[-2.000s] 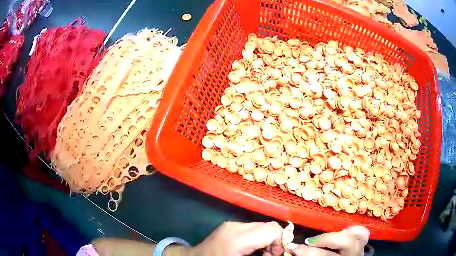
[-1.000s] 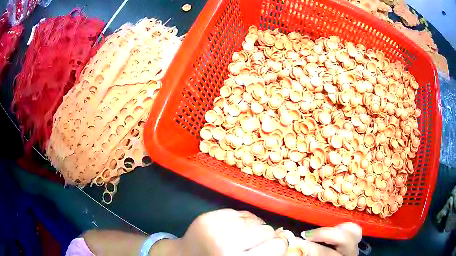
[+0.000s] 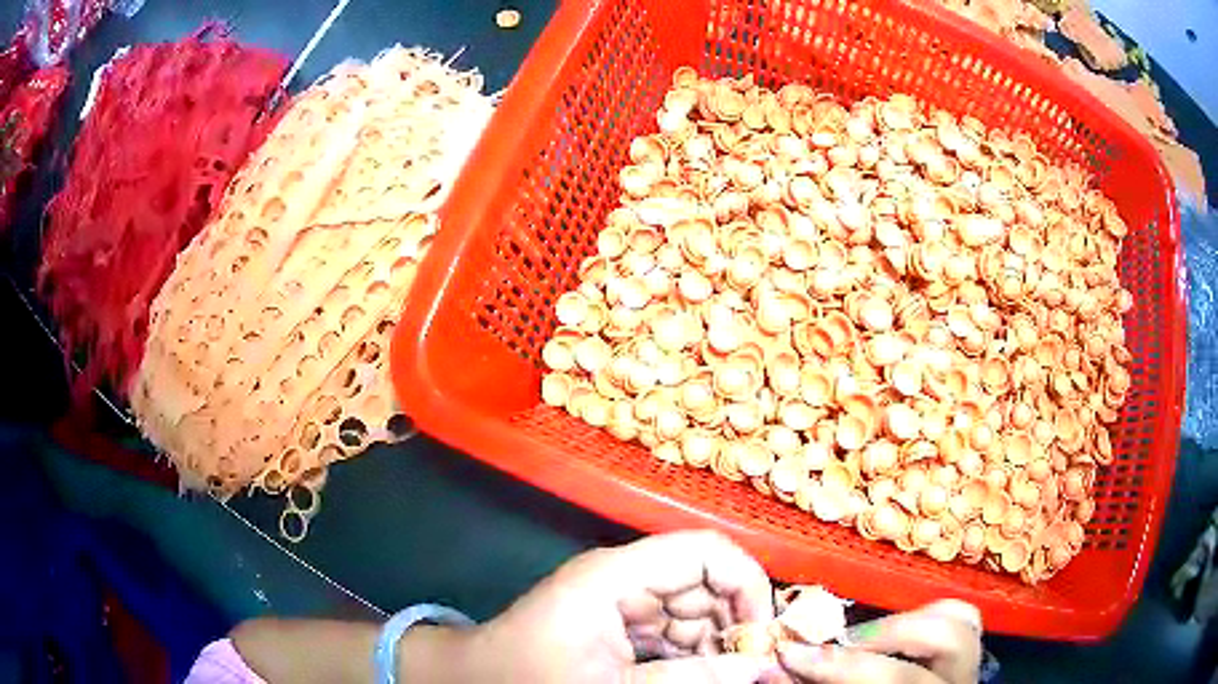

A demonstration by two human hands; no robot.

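Observation:
My left hand [image 3: 641,617] is at the bottom centre, palm partly turned up with curled fingers, its fingertips on a small peach-orange moulded piece [image 3: 809,617]. My right hand [image 3: 908,647] is just to the right, cut off by the bottom edge, pinching the same piece. No tool can be made out in it. Both hands are at the near edge of the red-orange plastic basket [image 3: 588,484]. Inside the basket lies a wide heap of small round orange parts [image 3: 855,321].
Left of the basket lies a pale peach pile of holed webs [image 3: 301,267], with a deep red stringy pile [image 3: 154,187] beyond it. One loose round part [image 3: 508,19] lies on the dark table. Flat peach pieces [image 3: 1122,94] lie behind the basket. Clear plastic [image 3: 1202,334] is at the right.
My left hand has turned from back-up to palm partly up, its fingers curled open. The held piece shows more between the hands. The view has shifted slightly.

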